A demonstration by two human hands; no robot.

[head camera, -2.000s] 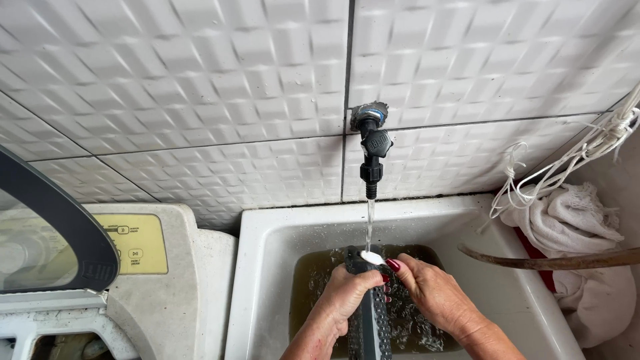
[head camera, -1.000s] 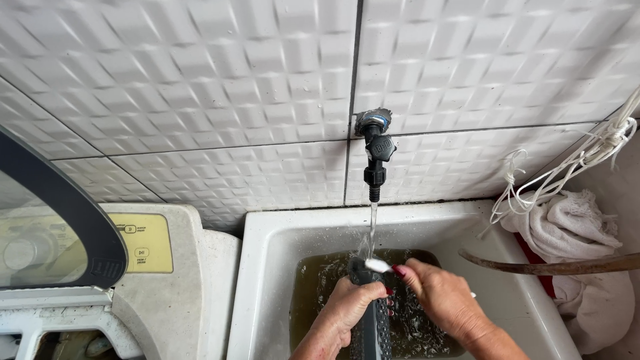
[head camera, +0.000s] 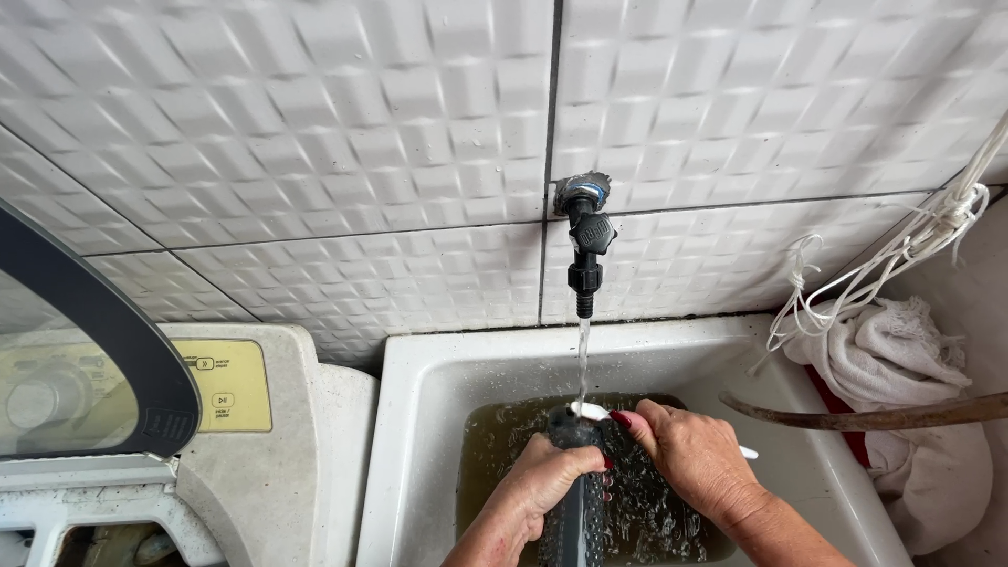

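Over a white laundry sink (head camera: 409,441) holding murky water, my left hand (head camera: 543,480) grips a dark gray perforated cylindrical part (head camera: 573,520), held lengthwise with its far end under the tap. My right hand (head camera: 693,453) is closed on a white-handled brush (head camera: 594,412); its head touches the far end of the cylinder, and the handle's tip shows past my fingers. Water runs from the black plastic tap (head camera: 585,268) onto the brush head and cylinder. The bristles are not clearly visible, and the cylinder's near end is out of frame.
At left stands a washing machine (head camera: 260,472) with its lid (head camera: 150,346) raised. Off-white cloths (head camera: 913,378) lie at the sink's right edge, below knotted white cords (head camera: 858,283). A curved brown rod (head camera: 866,417) reaches over the right rim. White tiles cover the wall.
Both hands stay over the sink with the cylinder and brush. The brush has shifted and changed its tilt at the cylinder's far end while the water keeps running.
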